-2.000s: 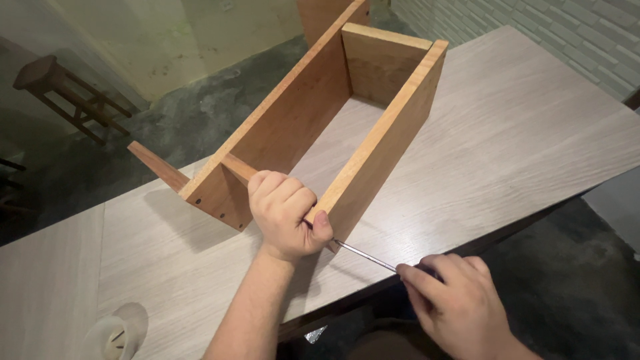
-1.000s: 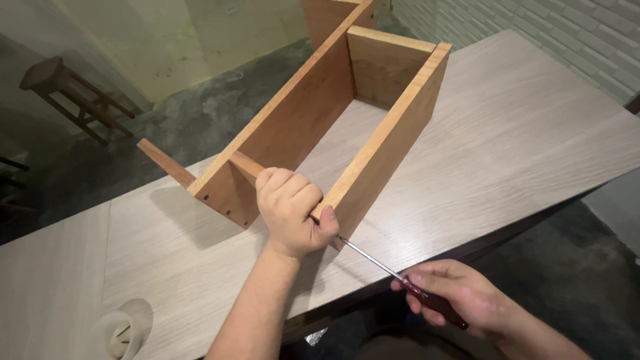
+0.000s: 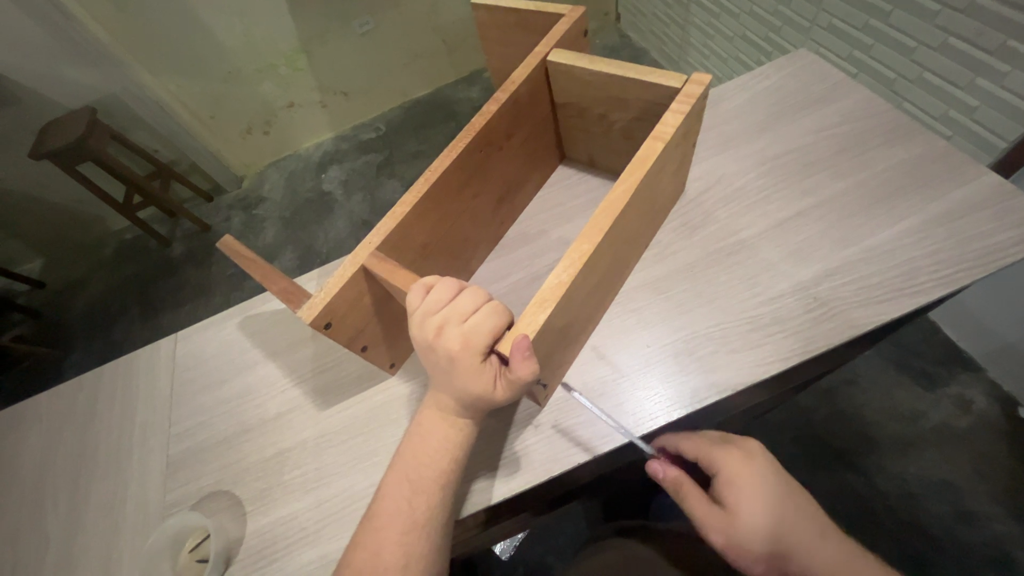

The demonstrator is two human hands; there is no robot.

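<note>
A wooden shelf frame [image 3: 616, 232] made of joined boards lies on the light wood-grain table. My left hand [image 3: 464, 344] grips its near corner, with the fingers curled over the end board [image 3: 390, 276] and the thumb against the long right-hand board. Dark screws or screw holes show near the end of the long left board. In my right hand [image 3: 720, 488] is a screwdriver [image 3: 608, 420] with a dark red handle, mostly covered by the fingers. Its metal tip is beside the board's lower near corner, a little apart from it. A dark screw or hole [image 3: 541, 386] shows at that corner.
A translucent cup [image 3: 188, 544] with a few small dark pieces, perhaps screws, stands at the table's near left. The table's [image 3: 800, 208] near edge runs below my hands. On the floor beyond, a wooden stool [image 3: 96, 152] stands by the wall.
The screwdriver's tip has come away from the board's corner, where it was a second ago. My right hand has closed further over the handle. My left hand keeps its grip on the frame.
</note>
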